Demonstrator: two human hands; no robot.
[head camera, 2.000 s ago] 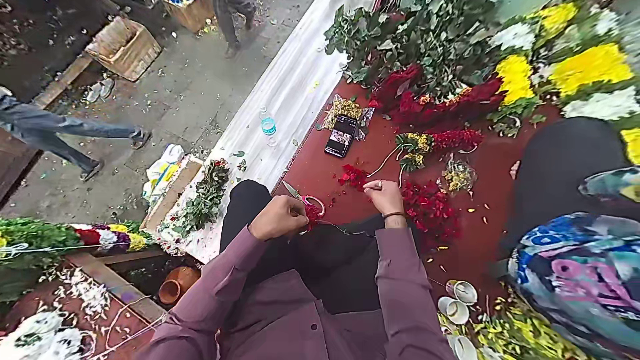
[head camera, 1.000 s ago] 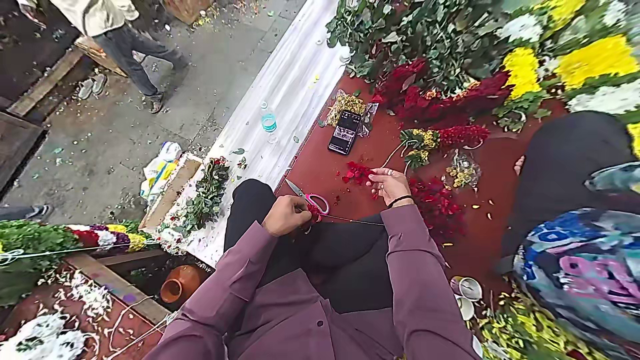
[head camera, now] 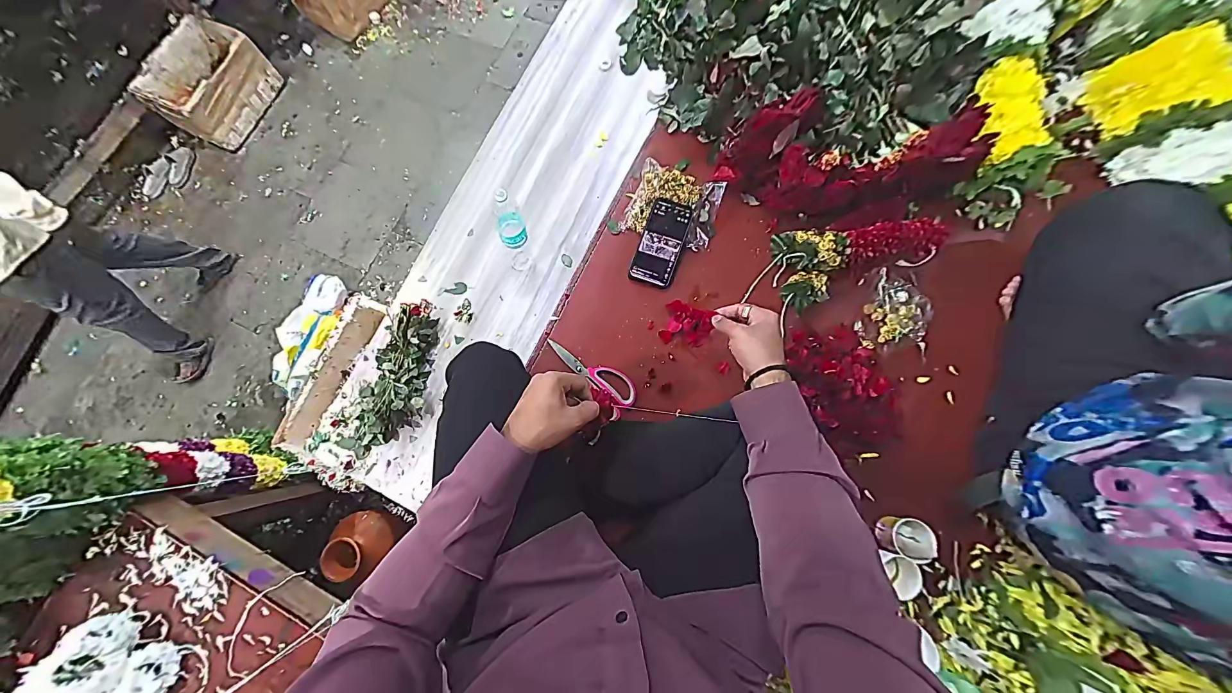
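Observation:
My left hand (head camera: 551, 412) is closed over a bit of red petals at a thin thread (head camera: 679, 414), which runs right to my right forearm. Pink-handled scissors (head camera: 616, 387) lie against its fingertips, blades pointing up and left; whether the hand also holds them I cannot tell. With thumb and fingers together, my right hand (head camera: 754, 337) touches the edge of a small heap of red petals (head camera: 685, 323) on the red surface. A larger pile of red petals (head camera: 837, 375) lies right of that wrist. Beyond it are a red and yellow flower garland (head camera: 890, 241) and a bag of yellow buds (head camera: 895, 313).
A phone (head camera: 661, 243) rests by another bag of yellow buds (head camera: 660, 192). A water bottle (head camera: 510, 221) lies on the white cloth (head camera: 539, 144). Leafy stems (head camera: 789, 48) are piled ahead. Another person's knee (head camera: 1107, 289) is at right, near paper cups (head camera: 907, 539). Someone walks at far left.
My right hand has moved up from near the thread to the small petal heap. The scissors show more fully beside my left hand than two seconds ago. Passers-by at left have moved.

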